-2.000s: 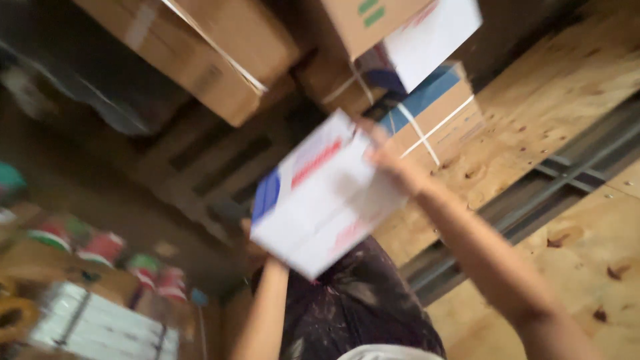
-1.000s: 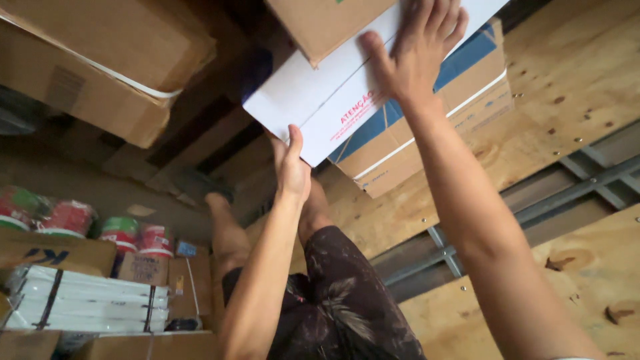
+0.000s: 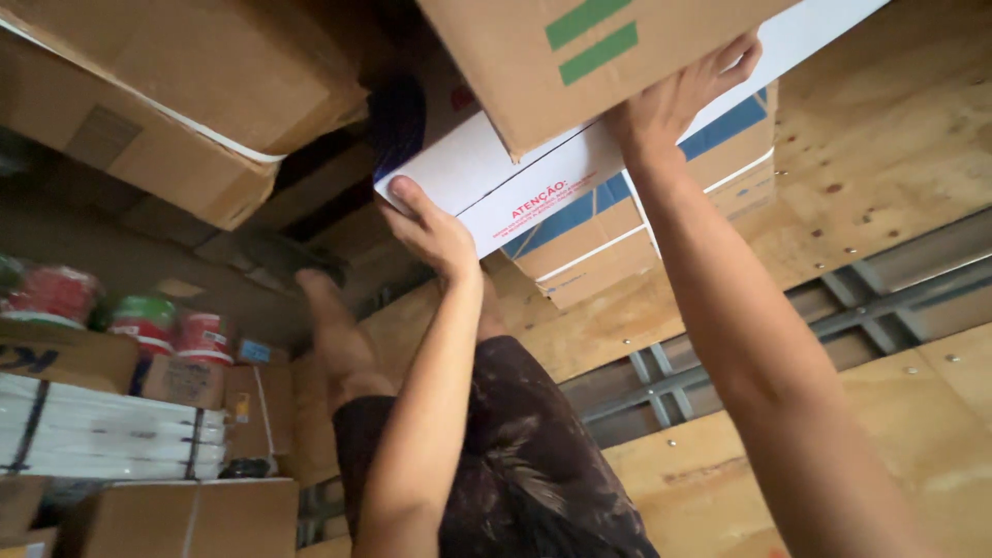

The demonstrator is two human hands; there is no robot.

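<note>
A white cardboard box (image 3: pixel 542 182) with red print on its side rests on a strapped brown and blue carton (image 3: pixel 597 256). My left hand (image 3: pixel 434 232) grips its near left corner, with the thumb on the white face. My right hand (image 3: pixel 682 93) lies against the white box farther right, its fingers partly bent; part of this hand is beside a brown carton with green bars (image 3: pixel 604 70). That brown carton overlaps the white box from above in the view and hides part of it.
Strapped brown cartons (image 3: pixel 178 116) stand at the upper left. Red and green wrapped packs (image 3: pixel 205 337), a white strapped bundle (image 3: pixel 116 430) and a brown carton (image 3: pixel 194 515) are at the lower left. A plywood wall (image 3: pixel 891 155) with metal rails (image 3: pixel 860 310) runs along the right.
The white box, first held between both hands in front of my legs, has moved up onto the strapped carton, under the brown one. Since then my right hand has shifted along it.
</note>
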